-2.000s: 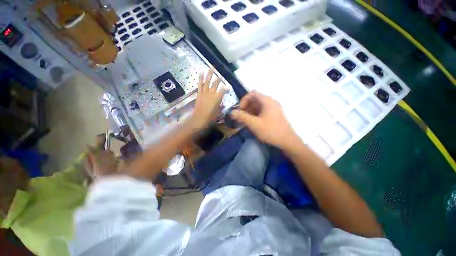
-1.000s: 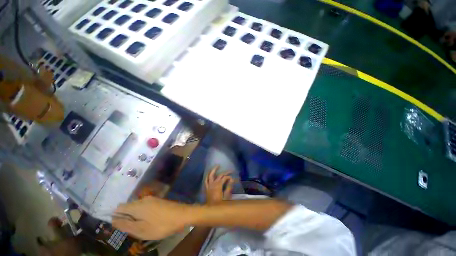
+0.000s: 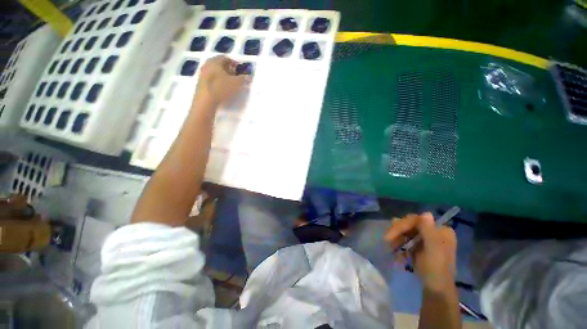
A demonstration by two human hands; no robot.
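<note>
My left hand (image 3: 222, 80) reaches over the flat white tray (image 3: 273, 135), its fingertips closed on the edge of a dark watch housing (image 3: 244, 68) in the third row; whether the housing is lifted cannot be told. More dark housings (image 3: 252, 46) sit in the two rows behind. My right hand (image 3: 432, 247) is above the lap at the lower right, with a slim silver tool (image 3: 447, 216) between its fingers, pointing up and right. The tool's lower end is partly hidden by the fingers.
A thick white tray stack (image 3: 109, 119) with dark housings stands left. The machine plate (image 3: 106, 193) and orange-brown cylinder (image 3: 26, 236) are lower left. The green mat (image 3: 367, 167) holds dotted sheets (image 3: 405, 151), a clear bag (image 3: 505, 83) and a light case part (image 3: 533, 170). A person's grey sleeve (image 3: 540, 279) is lower right.
The view has swung right, away from the machine. My left hand has gone from the machine's front edge to the tray. My right hand now shows holding the silver tool.
</note>
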